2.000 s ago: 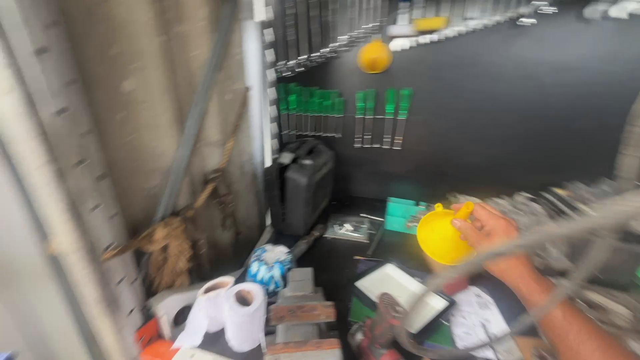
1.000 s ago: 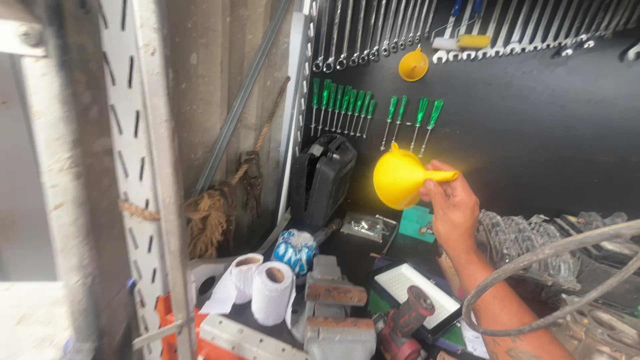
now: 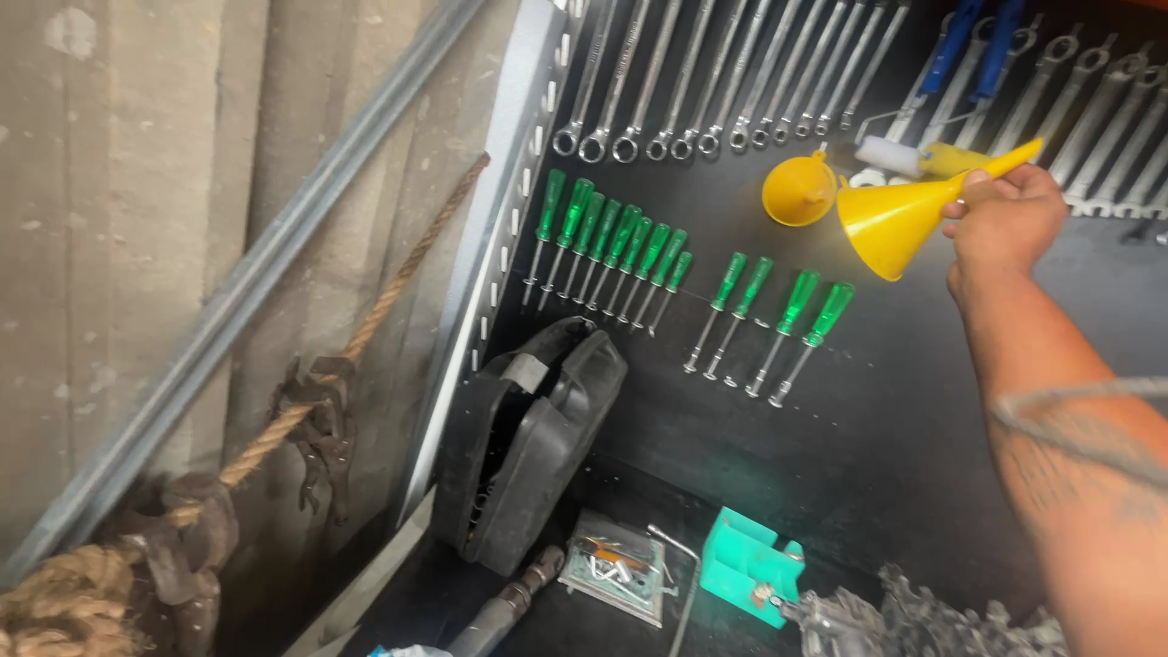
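Observation:
My right hand (image 3: 1008, 219) grips a yellow plastic funnel (image 3: 894, 224) by its spout, the wide mouth facing down and left. It is held up in front of the black tool board (image 3: 684, 438). Just left of it, a smaller yellow funnel (image 3: 797, 192) hangs on the board. Behind the hand are paint rollers, one white (image 3: 890, 155) and one yellow (image 3: 954, 161), with blue handles. Combination wrenches (image 3: 680, 82) hang above, and green-handled screwdrivers (image 3: 630, 237) hang lower left. My left hand is out of view.
A black plastic case (image 3: 534, 447) stands partly open in the corner. Below the board lie a small tray of parts (image 3: 616, 570), a teal bin (image 3: 748, 566) and metal parts (image 3: 849, 625). A rope (image 3: 383, 310) with metal hooks runs along the left wall. A grey cable (image 3: 1077, 392) crosses the forearm.
My right hand has raised the yellow funnel from above the bench to beside the hanging funnel. The view has moved closer to the board.

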